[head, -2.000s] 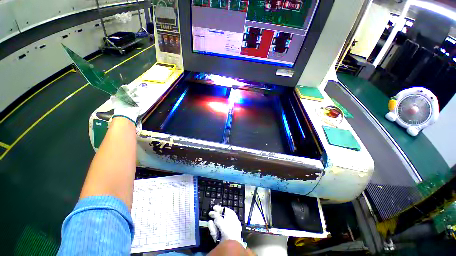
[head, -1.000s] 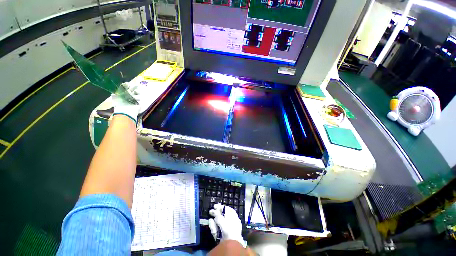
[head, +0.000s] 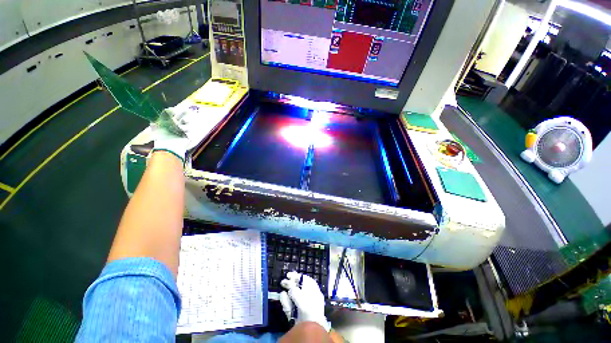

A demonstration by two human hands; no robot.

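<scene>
My left hand (head: pixel 171 134), in a white glove, grips the near end of a green circuit board (head: pixel 122 92) at the machine's left side. The board is tilted, its far end up and to the left. My right hand (head: pixel 305 299), also gloved, rests over the lower part of the black keyboard (head: pixel 295 258). A thin dark stick seems to lie between its fingers; I cannot tell clearly what it is. The machine opening (head: pixel 268 151) shows red-white and blue light. The monitor (head: pixel 335 40) shows green board images and a red block.
A clipboard sheet (head: pixel 221 281) lies left of the keyboard. A dark V shape (head: pixel 345 275) and a mouse (head: pixel 404 279) are to its right. A green pad (head: pixel 461 183) and small dish (head: pixel 450 152) sit on the machine's right. A white fan (head: pixel 557 149) stands far right.
The monitor images have changed and the red block is larger. The light in the opening is whiter and brighter. Both hands have stayed nearly in place.
</scene>
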